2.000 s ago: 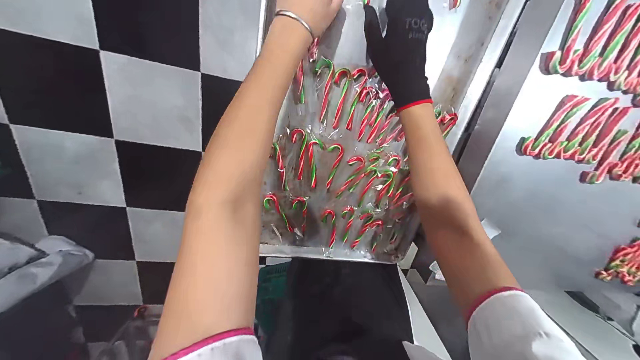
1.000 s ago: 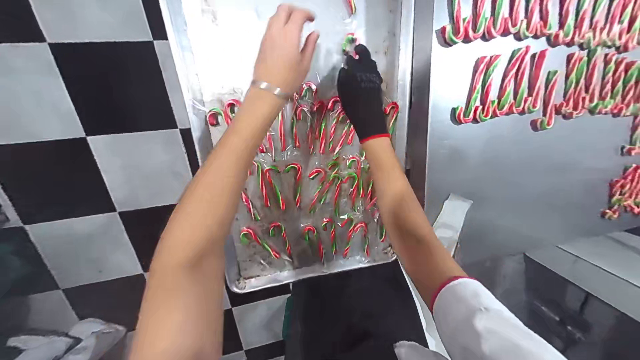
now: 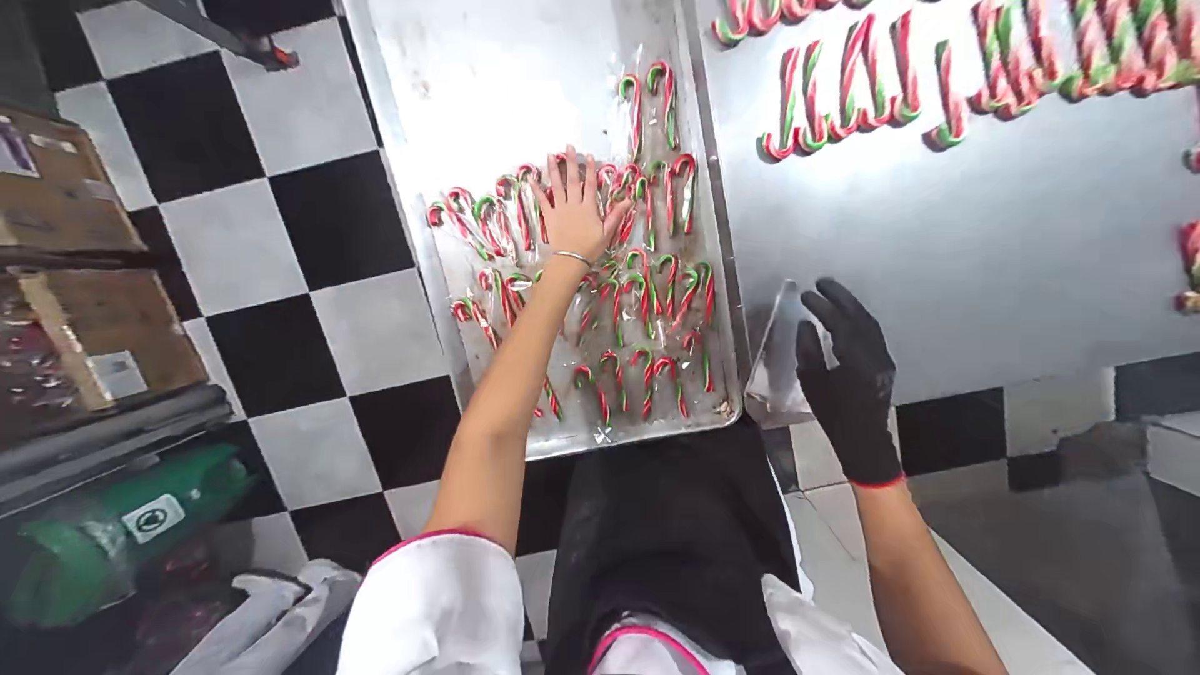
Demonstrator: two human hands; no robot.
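My bare left hand (image 3: 576, 217), a bracelet at its wrist, lies flat with fingers spread on the upper row of wrapped candy canes (image 3: 683, 194) in a metal sheet tray (image 3: 581, 445). Beneath the palm, some canes are hidden. On the right, my right hand (image 3: 848, 366) wears a black glove, its fingers apart around the upper part of a clear plastic bag (image 3: 780, 361) at the metal table's edge; whether it grips the bag is hard to tell. Two wrapped canes (image 3: 650, 111) lie apart, higher in the tray.
Rows of unwrapped candy canes (image 3: 848, 89) lie on the metal table (image 3: 937, 244) at the right. Cardboard boxes (image 3: 141, 328) and a green bin (image 3: 141, 525) stand at the left over a checkered floor (image 3: 356, 291). A dark metal leg (image 3: 211, 30) juts in at the top left.
My gloved right hand has left the tray and moved right, to the plastic bag at the table edge. My left hand has come down flat on the canes. The view has shifted.
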